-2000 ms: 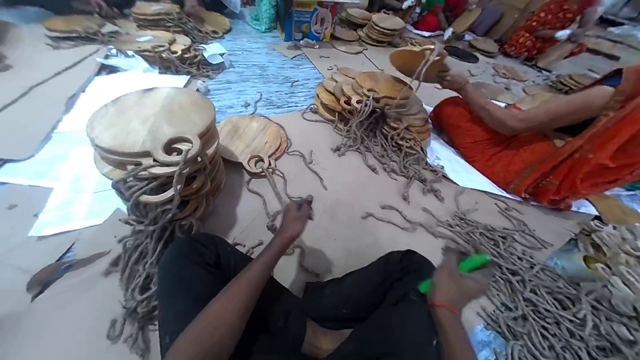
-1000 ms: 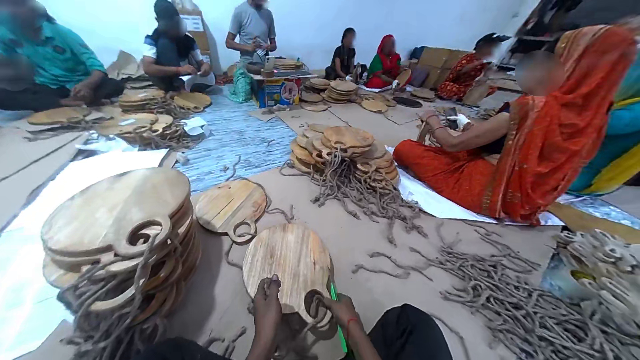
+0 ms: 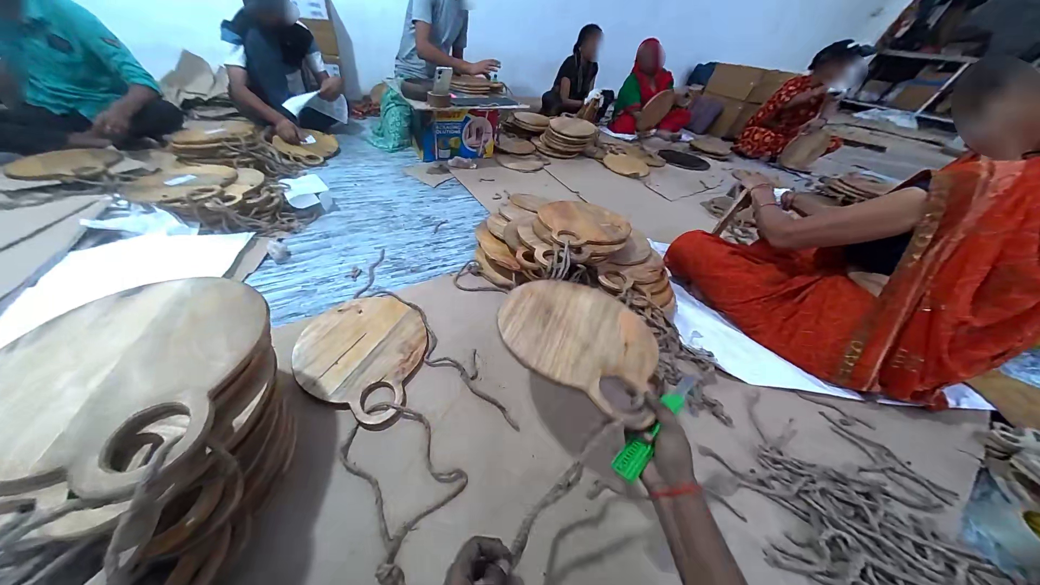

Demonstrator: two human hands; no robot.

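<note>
My right hand (image 3: 670,451) grips the ring handle of a round wooden board (image 3: 577,337), with a green plastic-handled tool (image 3: 635,457) held in the same hand. A rope (image 3: 552,491) runs from near the ring down to my left hand (image 3: 483,562), whose fingers are closed on it at the bottom edge. To the left, another round board (image 3: 357,345) lies flat on the brown sheet, a rope looped through its ring. At the far left stands a tall stack of boards (image 3: 138,349) with ropes hanging from the rings.
A pile of roped boards (image 3: 581,223) stands ahead. Loose rope pieces (image 3: 845,496) lie at right on the cardboard floor covering. A person in orange clothing (image 3: 959,268) sits at right with a board. Other people work at the back, around a box table (image 3: 455,130) and more board stacks.
The held board has moved forward and right from near my lap. My left hand, at the board's edge a second ago, is now lower, on the rope.
</note>
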